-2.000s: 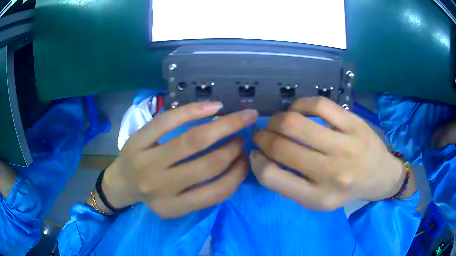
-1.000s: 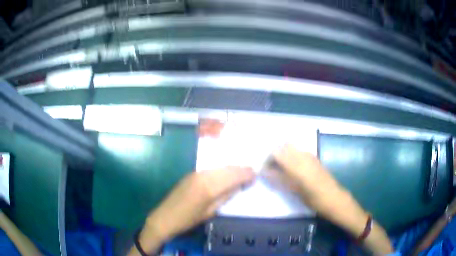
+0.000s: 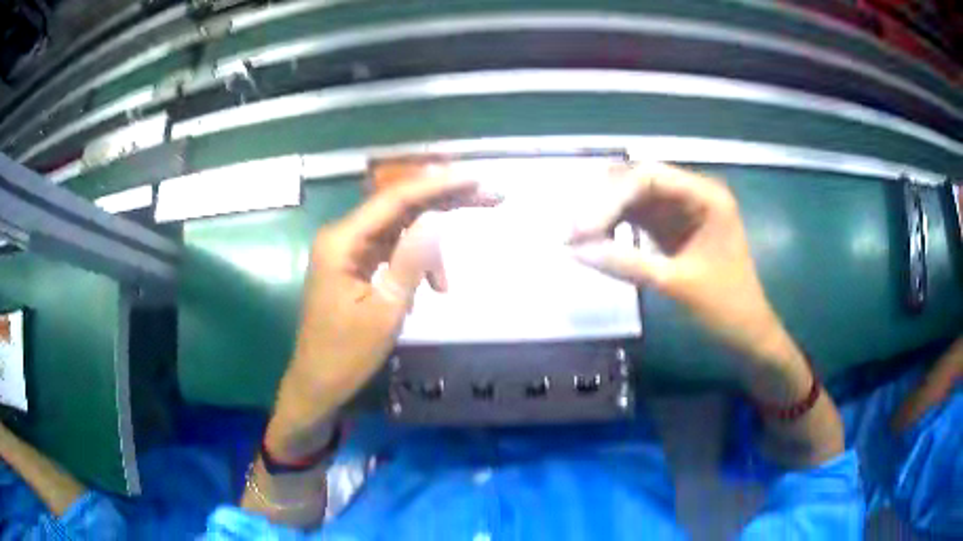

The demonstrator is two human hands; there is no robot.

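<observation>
The white panel (image 3: 528,306) lies in front of me, glaring, with an orange-red patch at its far left corner. A dark grey fixture (image 3: 507,406) with a row of small black openings sits along its near edge. My left hand (image 3: 391,248) is over the panel's left side, thumb and fingers apart, with nothing visible in it. A pale band shows at the base of its thumb. My right hand (image 3: 676,238) is over the panel's right side, thumb and fingertips curled near each other. Glare hides whether it pinches something small.
Conveyor rails (image 3: 507,87) run across beyond the green bench (image 3: 781,243). A pale plate (image 3: 228,188) lies at the left by the rails. A grey post (image 3: 79,224) stands at the left. A dark bar (image 3: 916,245) lies at the right. Neighbours' arms show at both sides.
My hands have moved apart over the panel, the left leftward and the right rightward. The view has shifted, and the fixture appears higher in the picture than one second ago.
</observation>
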